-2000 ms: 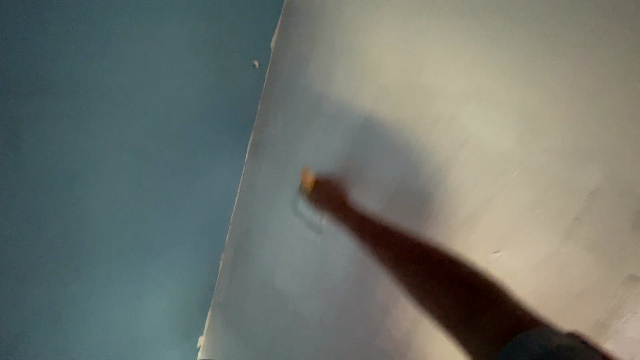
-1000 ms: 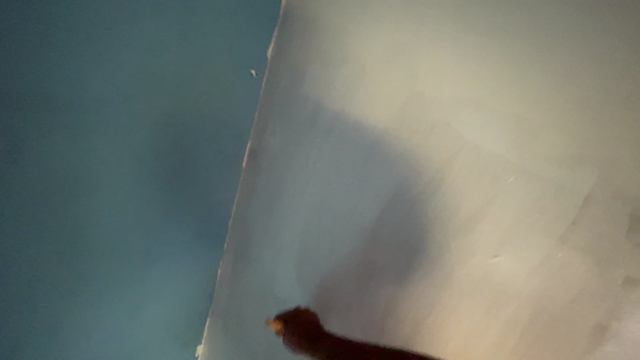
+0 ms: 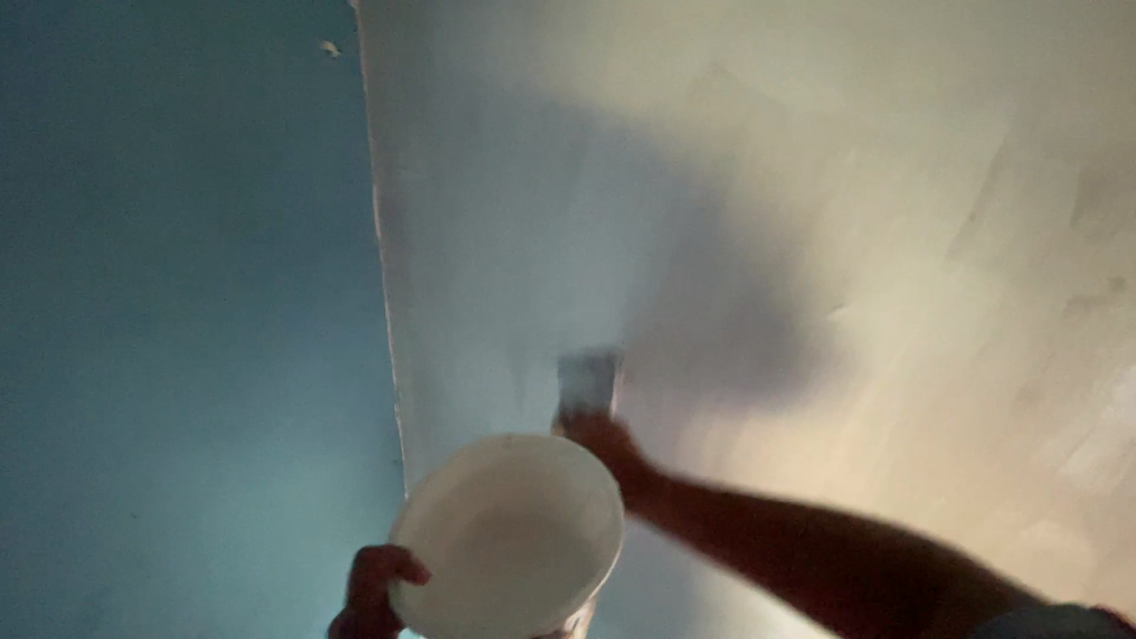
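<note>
A broad-bladed putty knife [image 3: 587, 380], blurred by motion, is held blade up in my right hand [image 3: 602, 435] in front of the pale wall. Just below and left of it is a whitish round bucket [image 3: 510, 532], its open mouth facing me. My left hand [image 3: 383, 572] grips the bucket's left rim, thumb over the edge. The knife's handle is mostly hidden by my fingers and the rim. Whether the blade touches the wall cannot be told.
A blue-green wall [image 3: 195, 293] fills the left side. It meets the pale, patchily coated wall [image 3: 932, 355] along a rough, near-vertical edge. A small pale chip mark [image 3: 329, 48] shows high on the blue-green surface. A soft shadow lies across the pale wall.
The bucket and my left hand have come into view from below. My right hand, low in the frame one second ago, now shows the blade pointing up beside the bucket.
</note>
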